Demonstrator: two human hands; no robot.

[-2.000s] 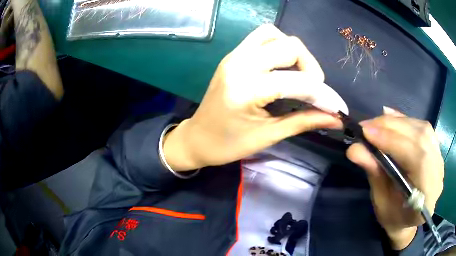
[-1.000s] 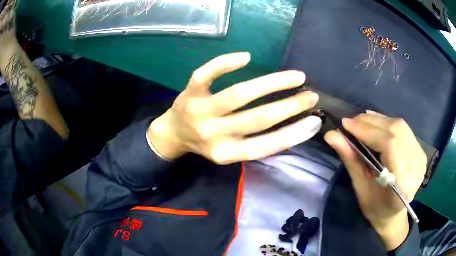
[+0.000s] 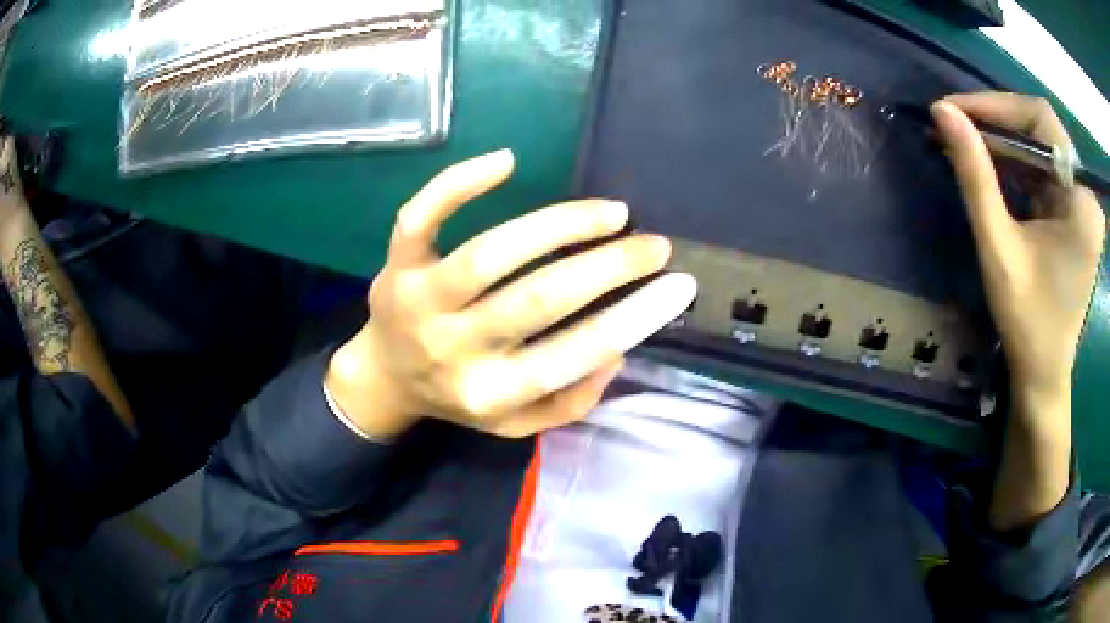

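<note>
The grey-tan fixture bar point(image 3: 852, 304) lies along the near edge of the black work tray point(image 3: 718, 158), with several small black components along it. My left hand point(image 3: 523, 304) is over the bar's left end, fingers spread, nothing seen in it; a white finger cot covers one fingertip. My right hand point(image 3: 1022, 207) holds the tweezers point(image 3: 1016, 149) pen-like at the tray's right side. The tweezers' tips are near a single small ring point(image 3: 887, 111); I cannot tell if they touch it. Left of it is a cluster of copper coils point(image 3: 833, 91) with fine lead wires.
A clear coil storage box point(image 3: 286, 122) with rows of wired coils lies on the green bench point(image 3: 523, 73) at the upper left. Another person's tattooed forearm point(image 3: 43, 298) is at the far left. A dark object point(image 3: 974, 10) is beyond the tray by the white stripe.
My right hand with the tweezers has moved from the fixture bar up to the coils. My left hand held a small part between its fingers two seconds ago, then opened. More of the bar now shows.
</note>
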